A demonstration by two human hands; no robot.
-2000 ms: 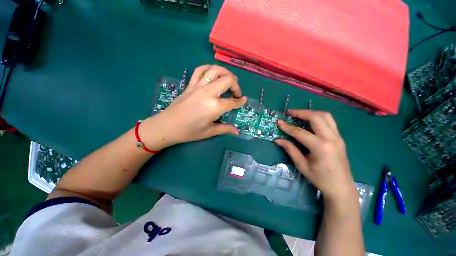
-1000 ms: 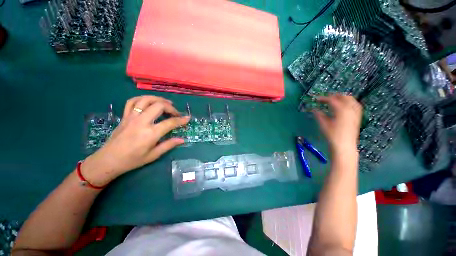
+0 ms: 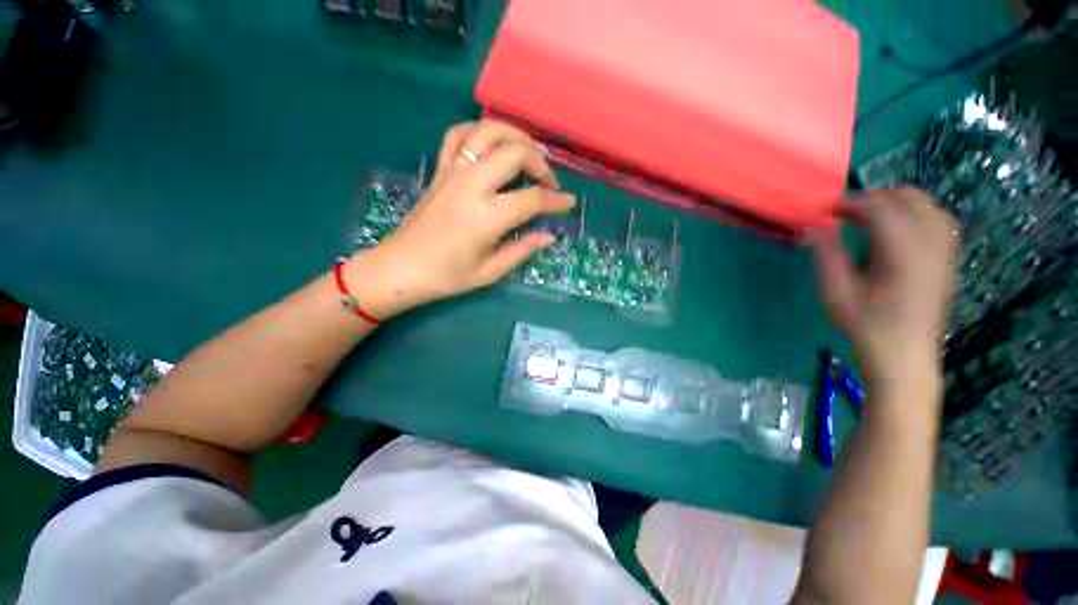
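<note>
A green PCB panel (image 3: 597, 272) lies in a clear holder, with coil wires rising from its far edge. My left hand (image 3: 479, 219) is over its left-middle part, thumb and fingers apart, with nothing seen between them; it hides part of the panel. A second clear holder (image 3: 692, 396) lies nearer me, with a white-faced square (image 3: 543, 368) in its leftmost pocket. My right hand (image 3: 893, 272) is blurred at the right corner of the red stack (image 3: 674, 95); whether it holds anything cannot be told.
Blue-handled cutters (image 3: 826, 408) lie right of the near holder, partly behind my right forearm. Stacked PCB panels (image 3: 1017, 284) stand at the right. A white bin of small boards (image 3: 89, 384) is at the lower left. Dark items (image 3: 396, 12) show at the far edge.
My right hand has left the panel, moved over the stacked boards at the right, and is now at the red stack's corner. My left hand has stayed at the panel. The view has shifted.
</note>
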